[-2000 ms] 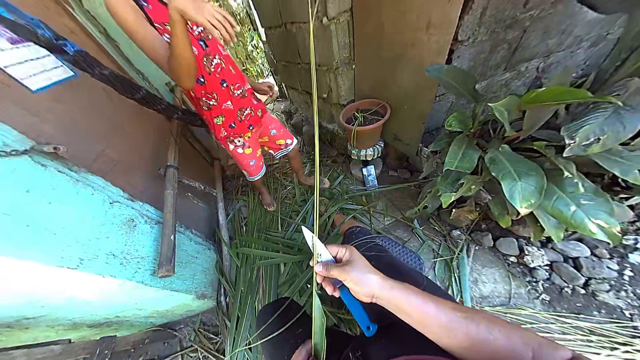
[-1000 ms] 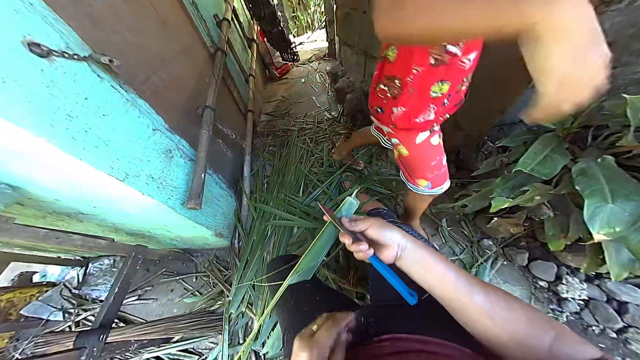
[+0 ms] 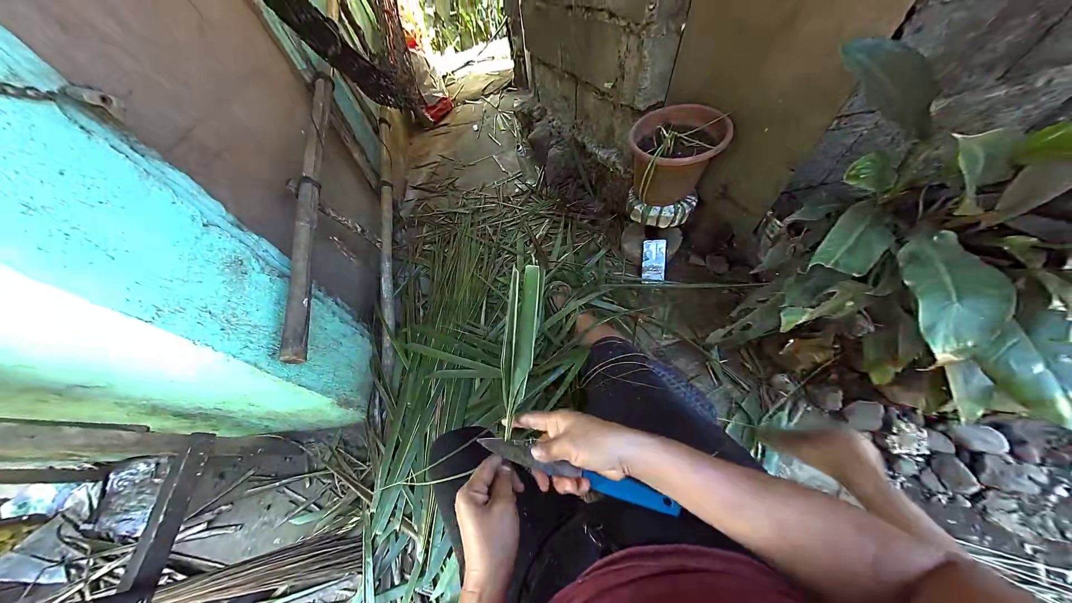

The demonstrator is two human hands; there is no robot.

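Observation:
My right hand (image 3: 578, 448) holds a knife with a blue handle (image 3: 632, 494). Its metal blade (image 3: 515, 453) points left, low over my lap, and crosses the base of a long green palm leaflet (image 3: 523, 327) that stands up and away from me, its blade split lengthwise near the midrib. My left hand (image 3: 488, 511) is just below the knife tip with thumb and fingertips pinched together, seemingly on the thin end of the leaflet, though the grip is partly hidden. Cut palm leaflets (image 3: 452, 293) lie heaped on the ground past my knees.
A turquoise wall (image 3: 167, 243) and bamboo poles (image 3: 306, 226) stand at left. A terracotta pot (image 3: 670, 167) sits by the block wall. At right are a broad-leaved plant (image 3: 955, 285) and stones (image 3: 955, 469). Another person's bare limb (image 3: 837, 469) shows at lower right. Dry midribs (image 3: 268, 565) lie lower left.
The person in red clothes has moved from in front of me, out of the middle of the view. My left hand has come up beside the knife, and the leaflet now points away from me.

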